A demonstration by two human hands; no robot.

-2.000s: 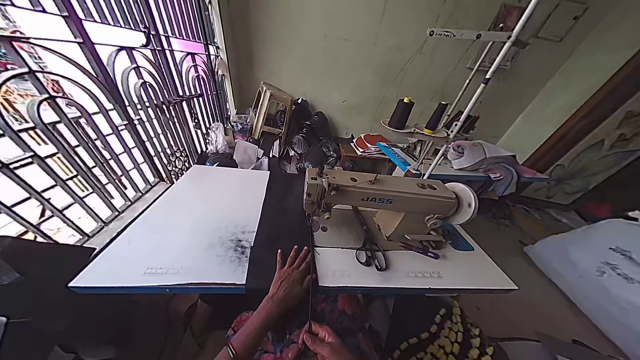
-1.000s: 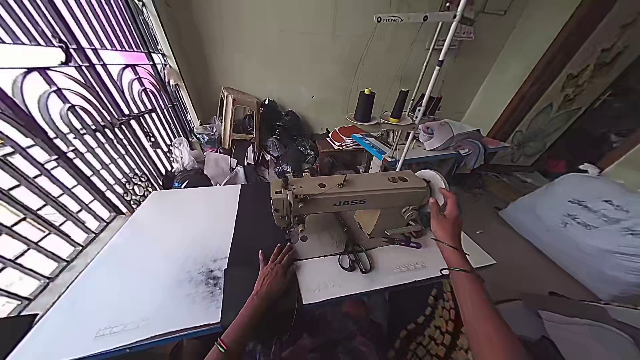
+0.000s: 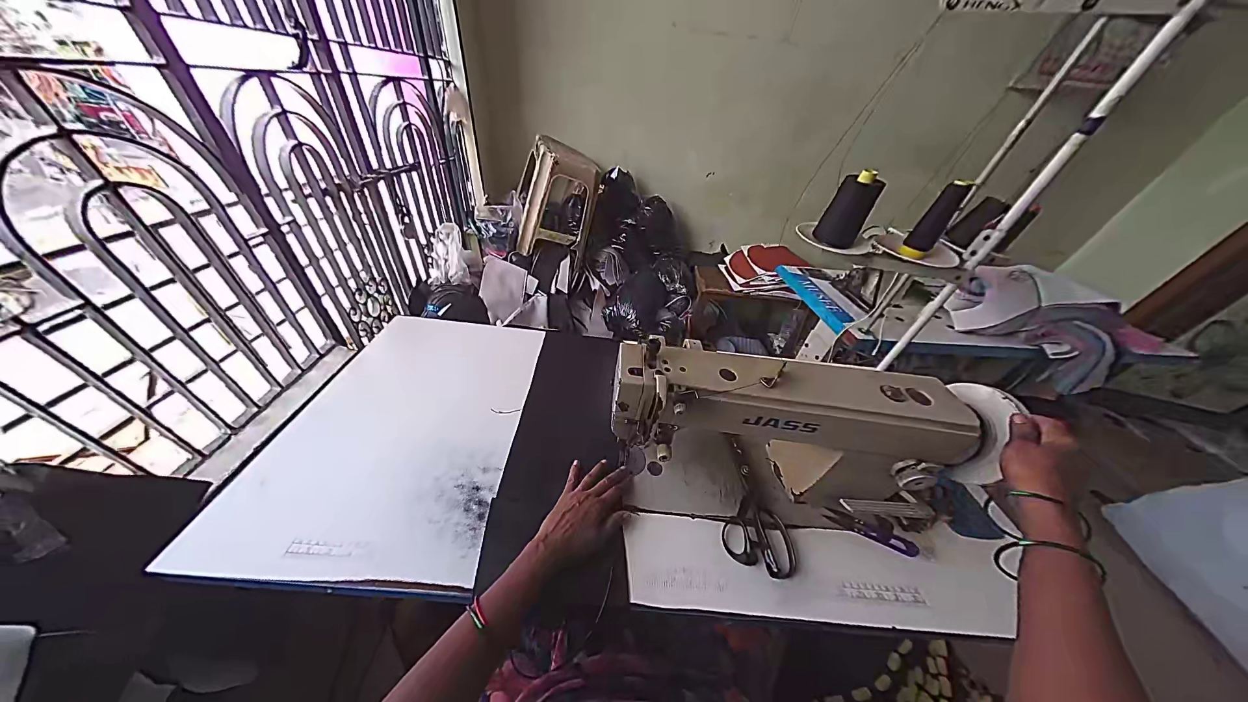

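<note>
My left hand point(image 3: 583, 512) lies flat with its fingers spread on a strip of black fabric point(image 3: 556, 419), just in front of the needle area of a beige JASS sewing machine point(image 3: 799, 409). The fabric runs from the table's front edge back past the machine head. At the machine's right end my right hand point(image 3: 1039, 453) grips the rim of the white handwheel point(image 3: 987, 429). Black-handled scissors point(image 3: 760, 541) rest on the machine bed with their blades toward the back. Right of them lies a small purple-handled tool point(image 3: 882, 534), perhaps thread snips.
The white sewing table point(image 3: 361, 458) extends left toward a metal window grille point(image 3: 224, 214). Black thread cones point(image 3: 848, 212) stand on a thread stand behind the machine. A stool point(image 3: 558, 195) and black plastic bags point(image 3: 643, 234) are against the wall. A white sack point(image 3: 1185, 556) sits at the right.
My right hand was low near the front edge, by the fabric, two seconds ago; it has moved right and up to the handwheel. My left hand stays on the black fabric. The view has shifted.
</note>
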